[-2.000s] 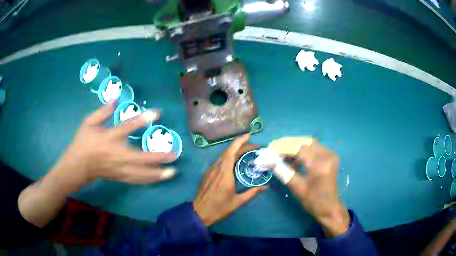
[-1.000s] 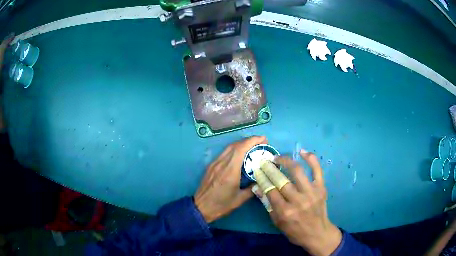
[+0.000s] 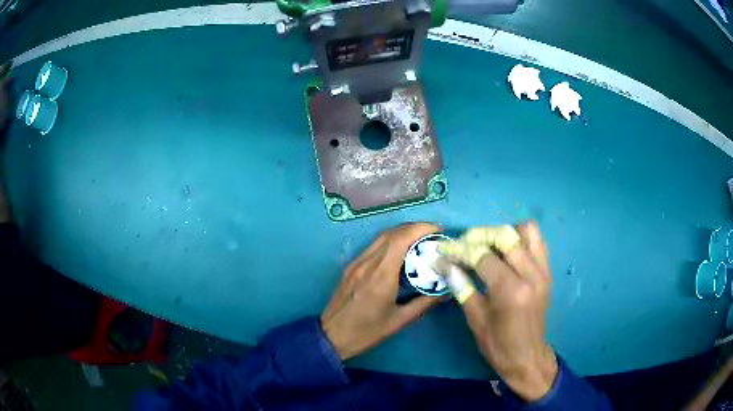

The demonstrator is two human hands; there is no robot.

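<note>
My left hand [image 3: 371,290] is wrapped around a teal fan housing [image 3: 407,282] in front of the press, low in the middle of the view. A white impeller [image 3: 421,263] lies inside the housing's ring. My right hand [image 3: 508,290] is at the housing's right side, with pale yellow finger cots on its fingers. Its fingertips are over the impeller's right part and hide it; they are slightly blurred, and whether they grip it I cannot tell.
The arbor press's worn base plate [image 3: 378,164] and grey head [image 3: 370,52] stand ahead. Two loose impellers [image 3: 526,83] lie near the conveyor's white edge. Several teal housings [image 3: 51,79] are at far left, others [image 3: 709,279] at far right. A red object [image 3: 120,333] is below the bench.
The other person's hand and the row of filled housings have gone from the left. The impeller now sits in my housing. My right fingers have bent and shifted right since a second ago.
</note>
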